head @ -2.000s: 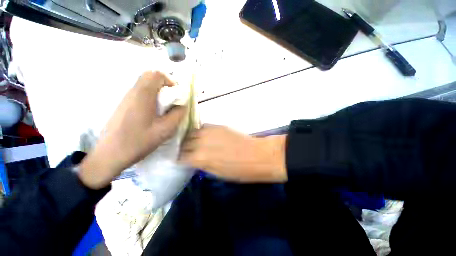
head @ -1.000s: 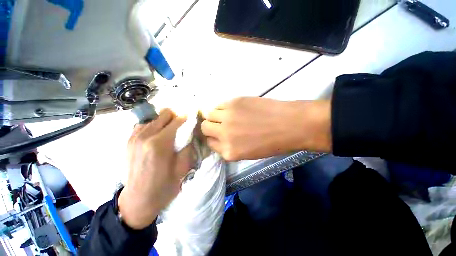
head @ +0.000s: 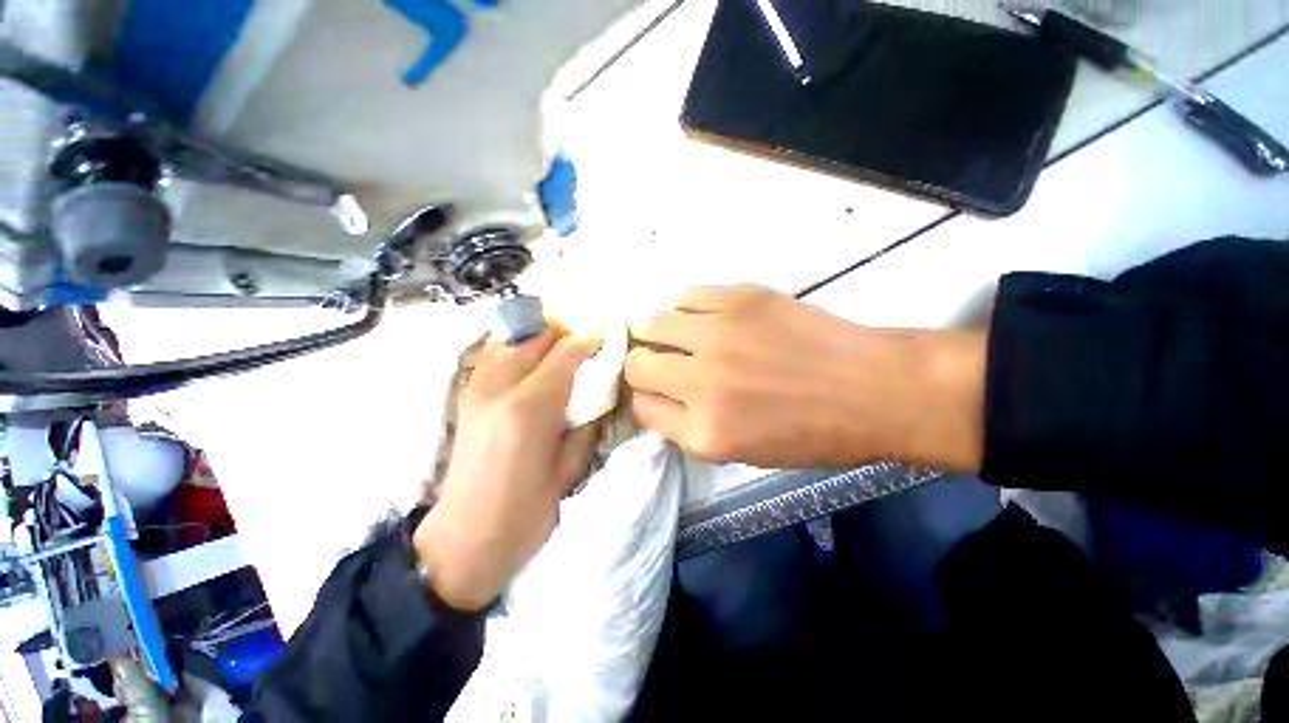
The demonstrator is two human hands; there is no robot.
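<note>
A white garment piece (head: 605, 565) hangs from between my hands over the table's front edge into my lap. My left hand (head: 516, 452) pinches its upper edge just below the tension assembly (head: 488, 261) of the sewing machine (head: 325, 127). My right hand (head: 770, 374) grips the same edge from the right, fingertips close to the left ones. The needle and presser foot cannot be made out in the glare and behind the fingers.
A black smartphone (head: 884, 106) lies on the white table behind my right hand, with a pen (head: 1159, 85) beside it. A measuring strip (head: 799, 506) runs along the table's front edge. A blue tab (head: 560, 195) shows beside the machine head. Cluttered equipment stands at the lower left.
The view has shifted, showing more of the machine head. Both hands have come closer together beside the needle area since the earliest frame, still holding the white cloth, which now hangs gathered below them.
</note>
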